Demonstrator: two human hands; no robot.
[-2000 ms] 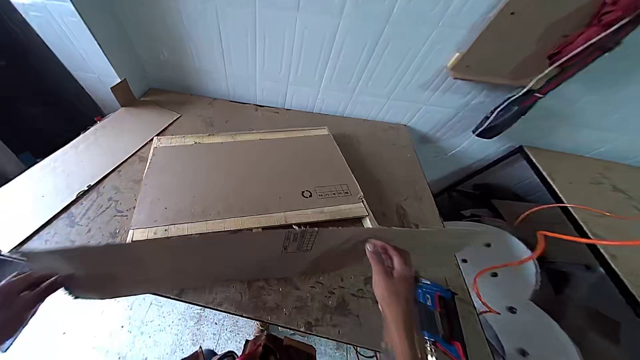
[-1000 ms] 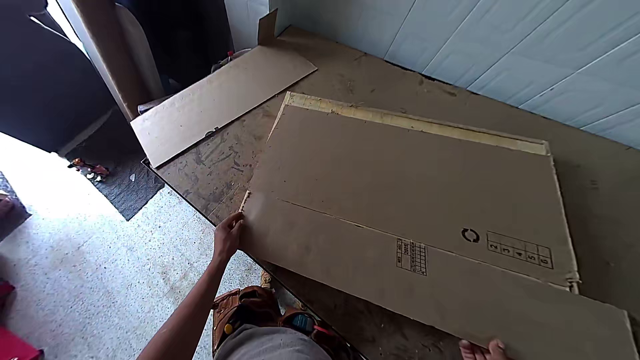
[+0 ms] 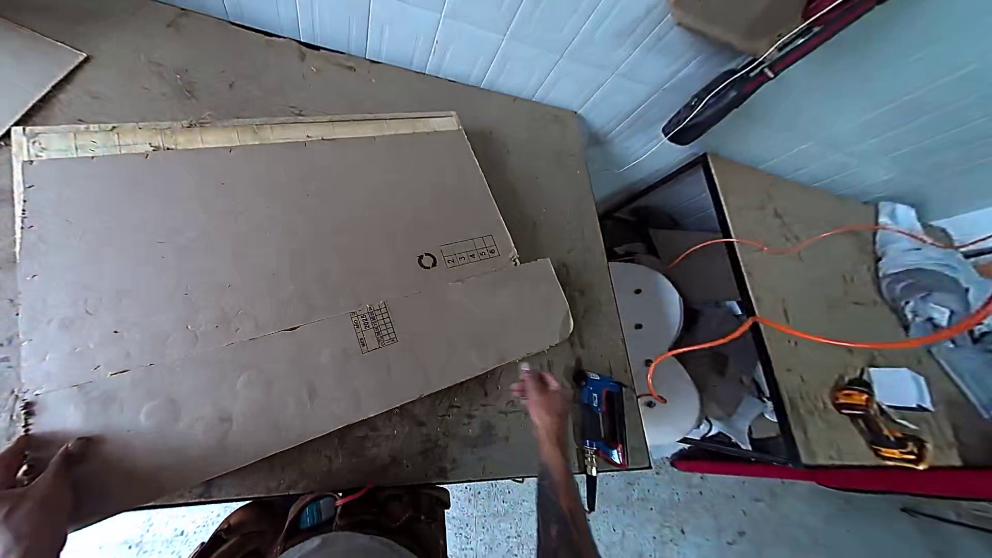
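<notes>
A long cardboard strip (image 3: pixel 310 387) lies along the near edge of a cardboard-covered wooden frame (image 3: pixel 256 225), its right end jutting past the frame's corner. At lower left, my left hand (image 3: pixel 43 480) grips the strip's left end, thumb on top. My right hand (image 3: pixel 540 391) is just beside the strip's near edge at the right, its fingers partly curled, with nothing visible in it; whether it touches the edge I cannot tell. A blue pneumatic stapler (image 3: pixel 603 418) lies on the table right of that hand. The frame's pale wooden rail (image 3: pixel 232 136) shows along the far side.
The worktable (image 3: pixel 527 155) meets a white panelled wall. Another cardboard piece (image 3: pixel 31 70) lies at upper left. An orange hose (image 3: pixel 852 341) crosses to the right, over a second table (image 3: pixel 806 256) bearing a yellow and black cordless drill (image 3: pixel 880 422). White round-lobed pieces (image 3: pixel 651 349) sit between the tables.
The strip, held across the near side of the frame two seconds ago, now lies against its near edge. My right hand has come off the strip's top. The view has swung left, then back right.
</notes>
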